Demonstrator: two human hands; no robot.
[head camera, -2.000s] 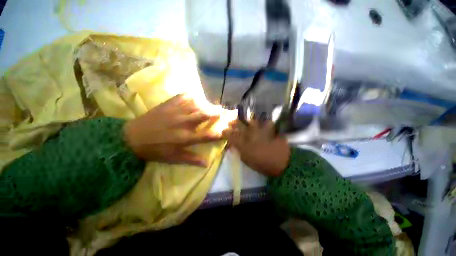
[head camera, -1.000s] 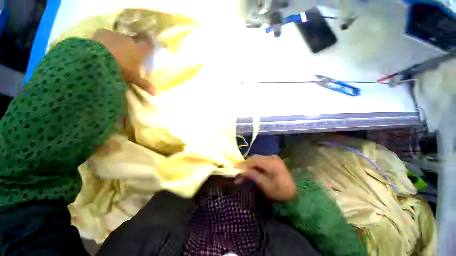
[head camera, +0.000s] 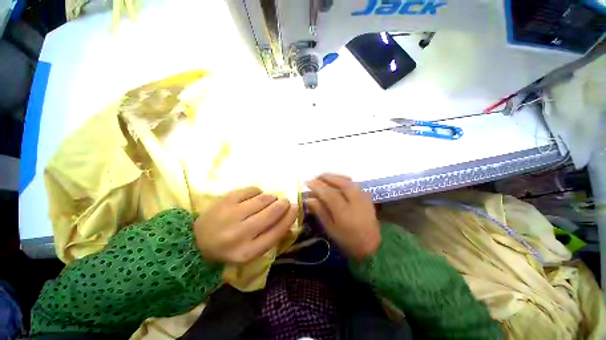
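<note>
A pale yellow garment piece is heaped on the table's left side and hangs over its front edge to the lap. A tan-gold patch shows in it. My left hand holds the cloth near the table's front edge, fingers bent over it. My right hand is just right of it, fingertips at the cloth's right edge. A narrow strip loops below the hands. The lamp glare washes out the cloth between the hands and the needle area.
The sewing machine head stands beyond the hands. A black flat phone-like thing lies on the machine bed. Blue-handled snips lie right of the needle. A measuring band runs along the front edge. More yellow cloth lies below at right.
The cloth has moved off the machine toward the front edge. My left hand has come down from the upper left to beside my right hand, which has risen slightly from the lap.
</note>
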